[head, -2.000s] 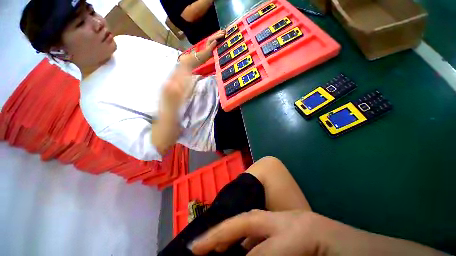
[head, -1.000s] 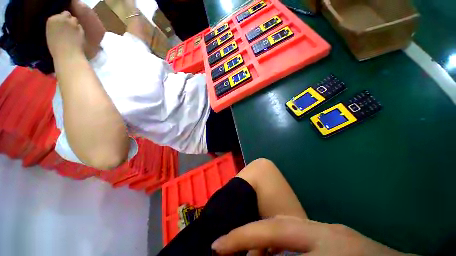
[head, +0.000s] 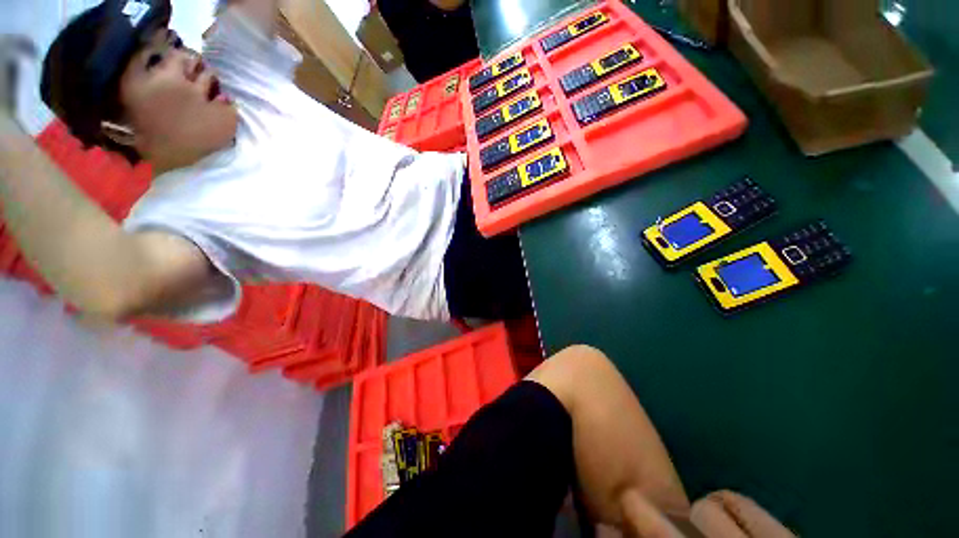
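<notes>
Two black keypad phones with yellow frames and lit blue displays lie face up, side by side, on the green bench: one [head: 710,221] nearer the tray, one [head: 773,266] nearer me. A red-orange tray [head: 662,137] on the bench holds several similar phones with lit displays in two rows; some pockets are bare. What looks like my left hand [head: 705,517] is at the bottom edge beside my knee, cut off and blurred, away from the phones; its grip is hidden. My right hand cannot be made out.
A person in a white shirt [head: 315,200] sits at the left, arms raised. An open cardboard box [head: 862,110] is on the bench. A low red tray [head: 431,384] beside my knee [head: 589,389] holds small yellow-black parts. Red trays [head: 305,326] are stacked behind the person.
My visible hand has drawn down and right, mostly out of the picture. The person in white has leaned back and raised their arms. The two loose phones have not moved on the bench.
</notes>
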